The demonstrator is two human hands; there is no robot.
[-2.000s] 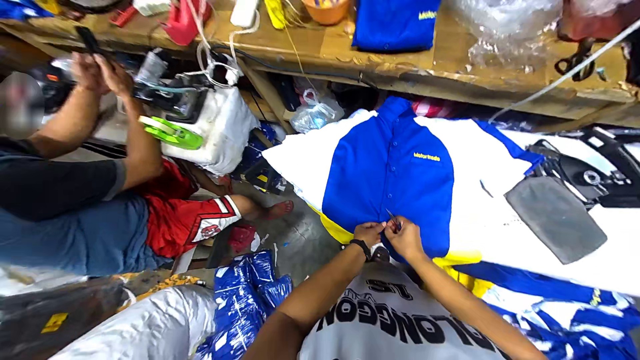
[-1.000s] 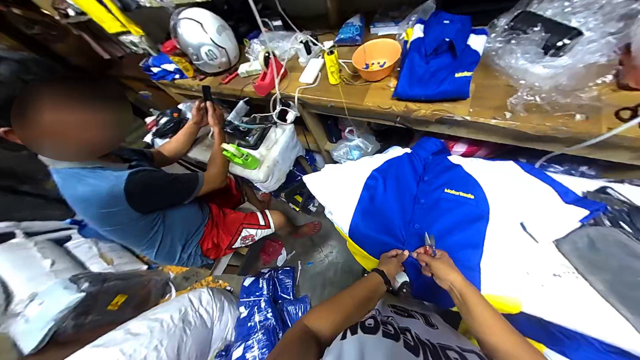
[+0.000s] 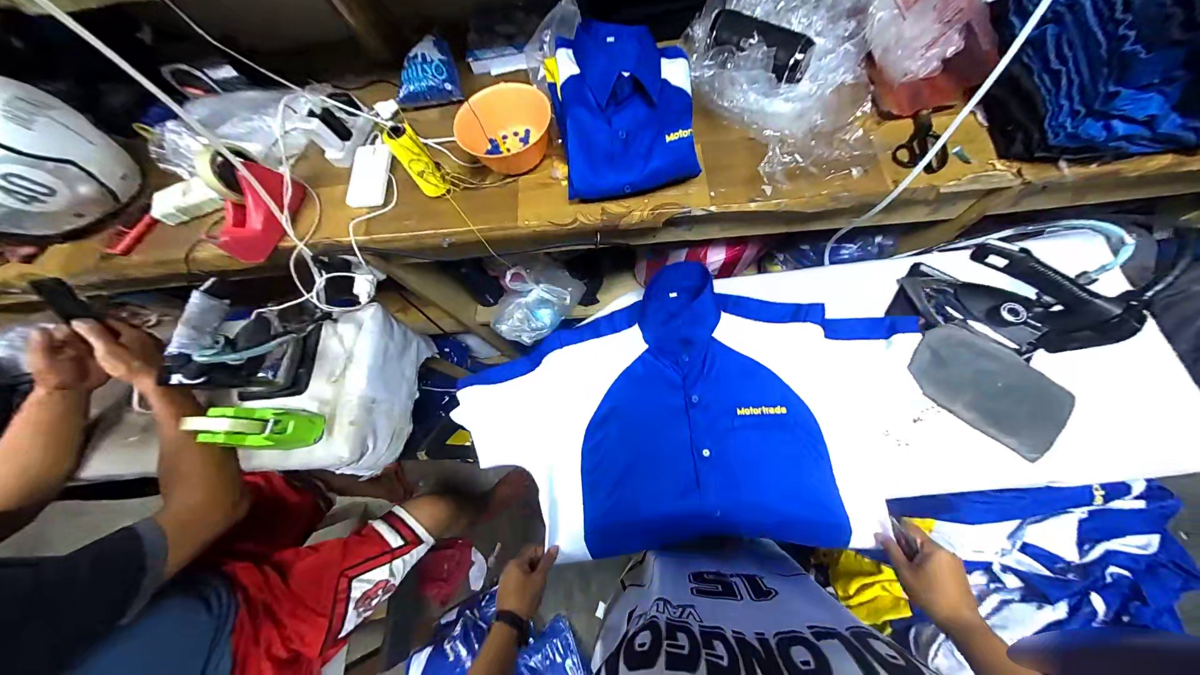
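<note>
A blue and white button-front shirt (image 3: 703,450) lies spread on the white-covered board, collar away from me. My left hand (image 3: 527,586), with a dark band at the wrist, pinches the shirt's white edge at its lower left. At the lower right corner my right hand (image 3: 923,567) grips the white edge and also holds a small dark tool, partly hidden by the fingers. Right of the shirt rest a grey pad (image 3: 992,389) and a black steam iron (image 3: 1041,295).
A folded blue shirt (image 3: 626,122), an orange bowl (image 3: 504,127) with small pieces and black-handled scissors (image 3: 923,142) are on the wooden shelf (image 3: 422,225). A seated person (image 3: 122,394) holds a phone at left, near a green tape dispenser (image 3: 255,427). Blue-white garments (image 3: 1050,553) lie lower right.
My hands have moved apart, from close together at the shirt's front to its two lower sides. The shirt's front now lies wider and its lower edge is pulled out.
</note>
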